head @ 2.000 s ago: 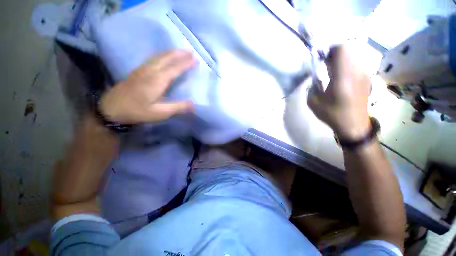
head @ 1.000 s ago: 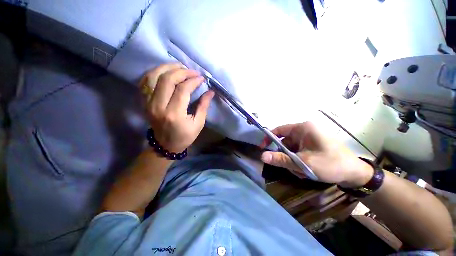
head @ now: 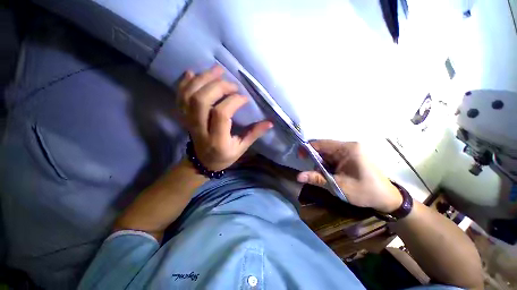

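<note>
The pale grey-blue garment panel (head: 170, 65) lies over the table's front edge, very bright towards the middle. A straight pocket line runs across it from upper left towards the scissors. My right hand (head: 354, 173) holds the long silver scissors (head: 272, 106) by the handles. The blades point up and left over the pocket line; how far apart they are is hard to tell. My left hand (head: 218, 116) is over the panel, left of the blades, with thumb and fingers apart and no cloth visibly pinched.
Grey-blue cloth with a short slit (head: 50, 153) hangs at the left. The white sewing machine head (head: 482, 113) stands at the right. A thin dark rod or cord (head: 409, 164) lies on the tabletop near it. A dark strip (head: 390, 20) is at the top.
My left hand has gone from fingers at the slit by the blade tips to spread fingers. The scissors remain in my right hand, their tips slightly higher. The view has shifted slightly left.
</note>
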